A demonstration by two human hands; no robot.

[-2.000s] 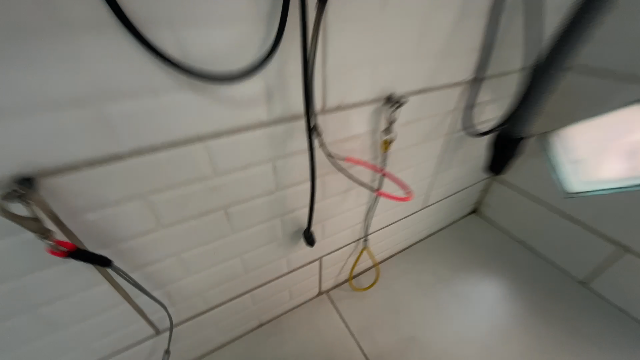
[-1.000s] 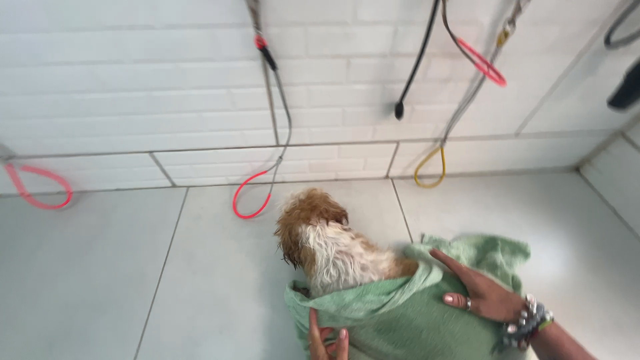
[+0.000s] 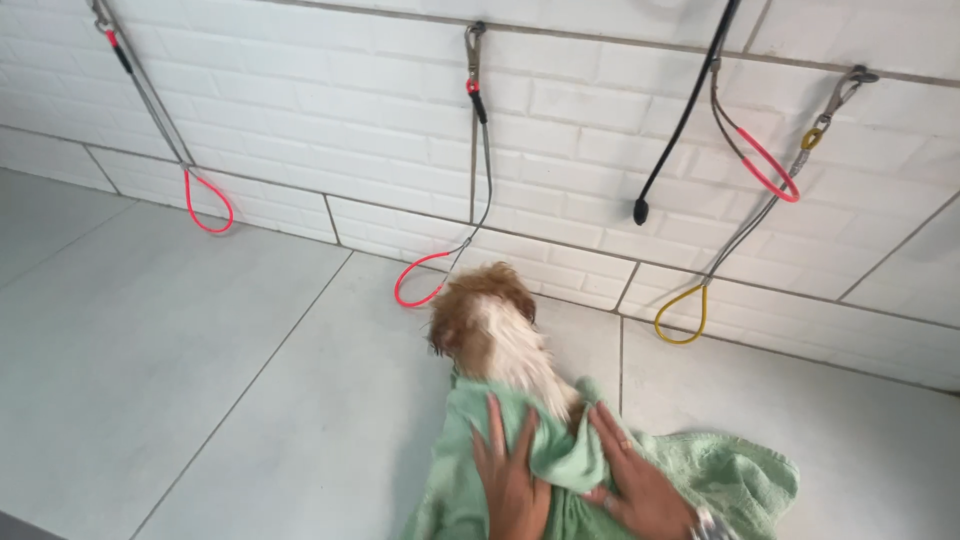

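A small wet dog [image 3: 517, 345] with brown and white fur faces the tiled wall, its head near a pink loop. A green towel [image 3: 720, 472] covers its lower back and spreads over the tiles on the right. My left hand [image 3: 510, 472] lies on the towel over the dog's body, fingers spread. On the dog's right side my right hand [image 3: 637, 487], with a ring and a bracelet, presses against a fold of the towel. Whether its fingers grip the cloth is not clear. The dog's legs are hidden.
Cable restraints with pink loops [image 3: 208, 202], [image 3: 420, 281] hang from clips on the white tiled wall [image 3: 562, 165]. Farther right hang another pink loop [image 3: 769, 169], a yellow loop [image 3: 681, 315] and a black hose or cord [image 3: 679, 127]. Light grey tiles [image 3: 300, 390] form the surface.
My left hand has moved up from the towel's edge onto the towel over the dog. The towel's front edge has shifted. The view has swung from the wall down to the dog.
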